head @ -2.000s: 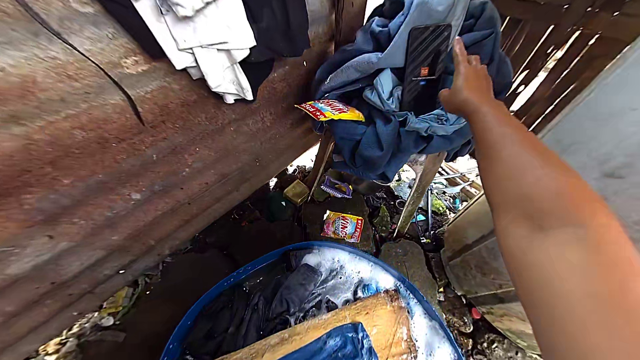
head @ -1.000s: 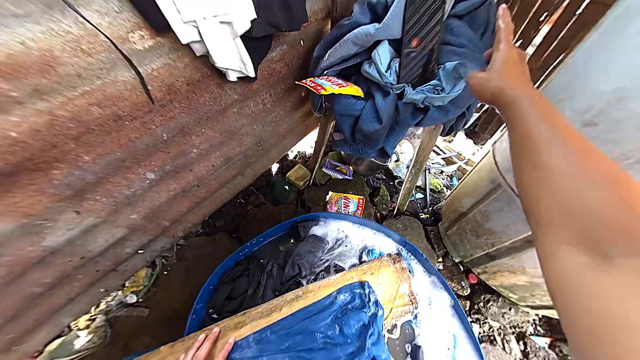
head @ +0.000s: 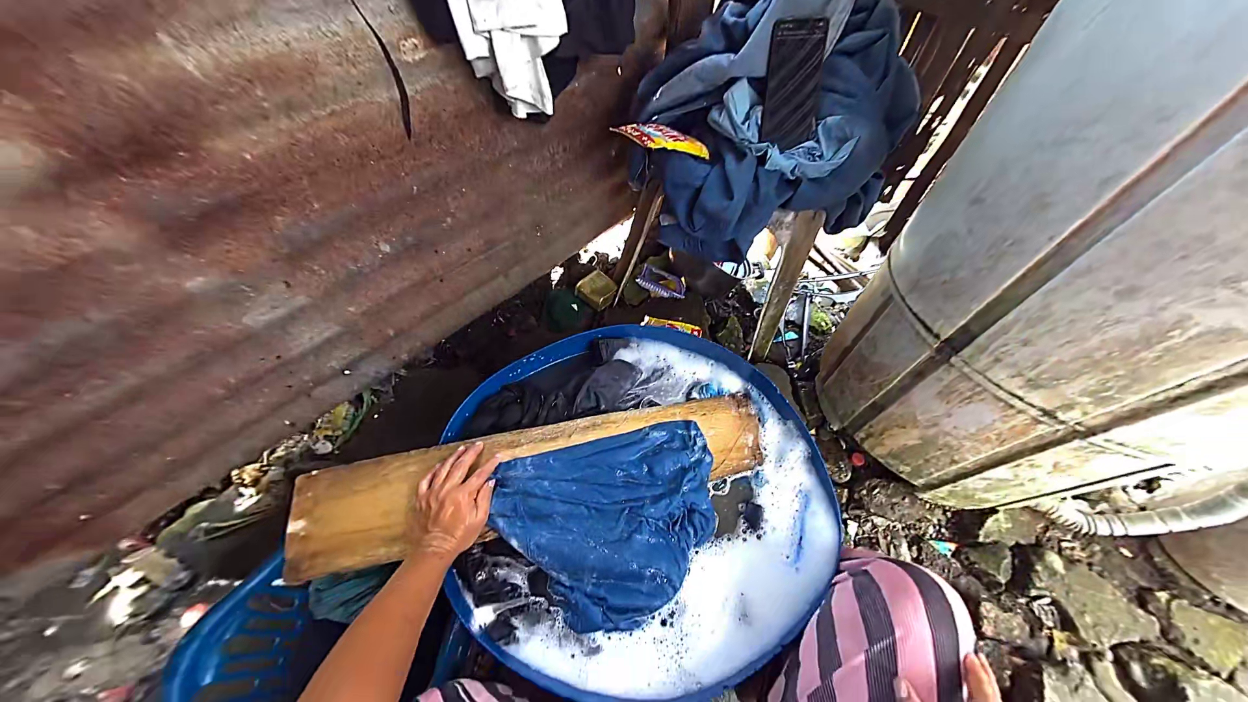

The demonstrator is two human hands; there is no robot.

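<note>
My left hand (head: 453, 499) rests on a wooden board (head: 366, 502), its fingertips at the edge of a wet blue garment (head: 609, 517). The board lies tilted across a round blue tub (head: 827, 468), and the garment drapes over it into the suds. Dark clothes (head: 546, 395) soak in foamy water (head: 721, 604). My right hand (head: 941, 682) is at the bottom edge, beside my knee in pink and dark striped cloth (head: 877, 624); only parts of its fingers show. A smartphone (head: 795, 78) leans on piled blue clothes (head: 721, 195), with a red and yellow sachet (head: 663, 138) at their left.
A rusty corrugated metal wall (head: 244, 234) runs along the left, with white cloth (head: 512, 49) hanging there. A blue plastic basket (head: 234, 634) stands at lower left. A large grey metal drum (head: 1053, 292) and a ribbed hose (head: 1141, 517) are at right. Stones and litter cover the ground.
My right hand has left the phone area and come down to the bottom edge by my knee. My left hand has come into view on the board. The view has shifted.
</note>
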